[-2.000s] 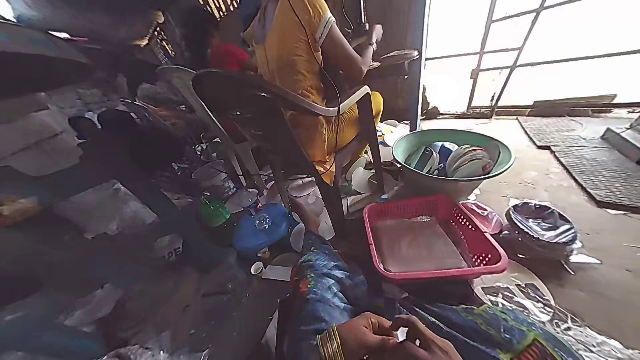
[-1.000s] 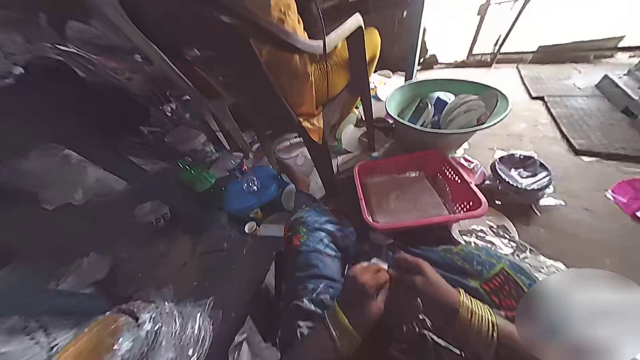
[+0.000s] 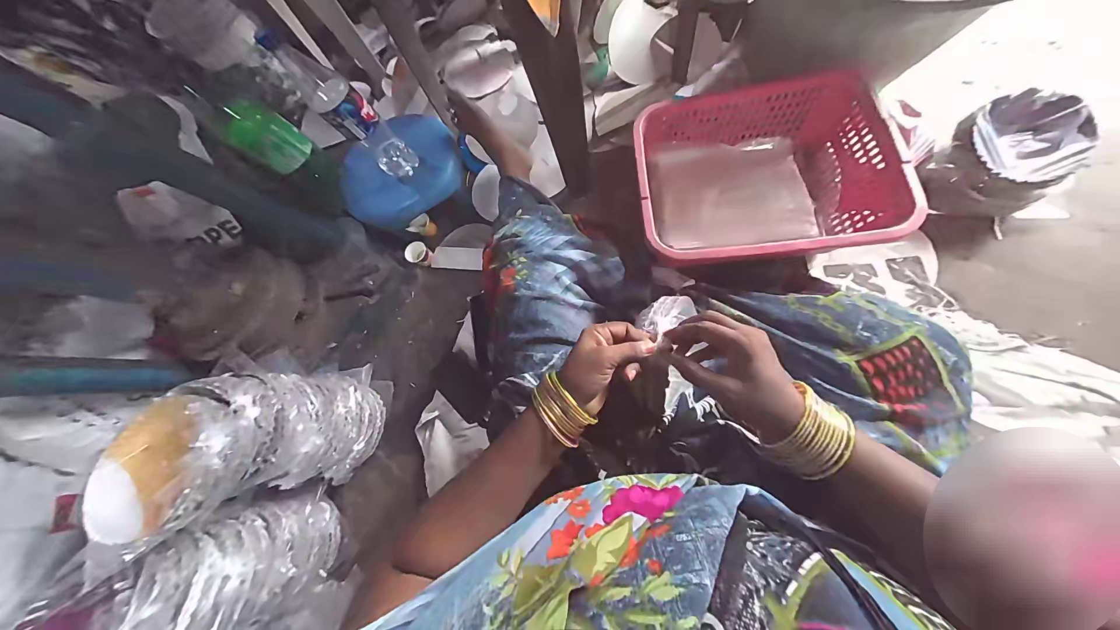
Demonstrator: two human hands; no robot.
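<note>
My left hand and my right hand meet over my lap, fingertips nearly touching. Between them is a bunched piece of clear plastic, pinched by the left thumb and forefinger. The right fingers are bent against the same plastic; some of them are spread. Yellow bangles circle both wrists. Just beyond my knees stands a pink perforated plastic basket, holding a flat stack of clear plastic sheets or bags.
Plastic-wrapped stacks of round items lie at lower left. Further off are a green bottle, a blue container, a small paper cup and chair legs. At right sits a plastic-lined round bundle.
The view has tilted down towards my lap. Both hands stay close together at the plastic. The pink basket holds its flat stack as before.
</note>
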